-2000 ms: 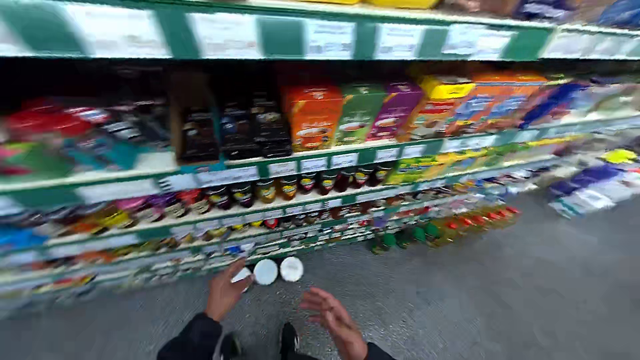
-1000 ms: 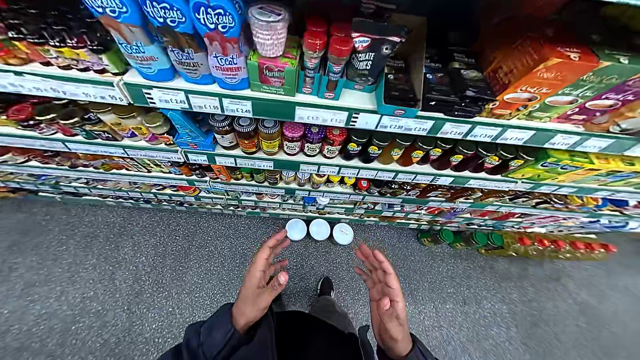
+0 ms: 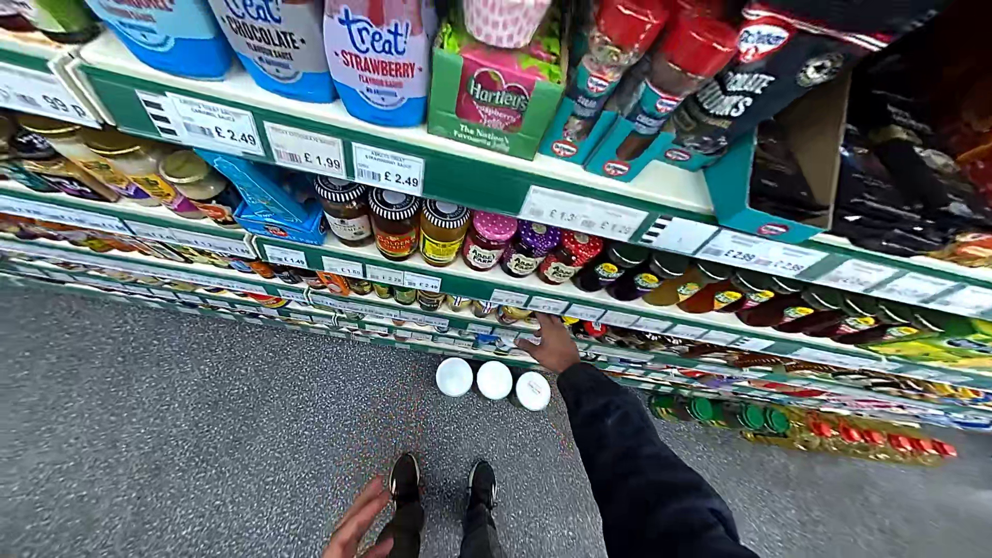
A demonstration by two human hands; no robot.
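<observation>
My right hand [image 3: 552, 346] reaches out to a lower shelf, its fingertips at the shelf edge by small jars and price labels; whether it touches or grips anything is hidden. My left hand [image 3: 363, 521] is low in the view above the floor, fingers apart, holding nothing. Three round white lids stand in a row by the foot of the shelves: a left one [image 3: 454, 377], a middle one [image 3: 494, 380] and a right one [image 3: 533, 390], just below my right hand. Above it, jam jars with patterned lids [image 3: 527, 246] line a shelf.
A shelf [image 3: 465, 167] holds sauce bottles [image 3: 380, 66], a green jelly box [image 3: 496, 97] and sprinkle shakers [image 3: 620, 77]. Darker jam jars [image 3: 744, 298] stand to the right. Green-capped bottles [image 3: 721, 412] and red-capped bottles [image 3: 876, 439] are at floor level on the right. My shoes [image 3: 404, 477] are on the speckled floor.
My right hand has moved forward to the lower shelf; a second ago both hands were held apart near the white lids. The view has moved closer to the shelves.
</observation>
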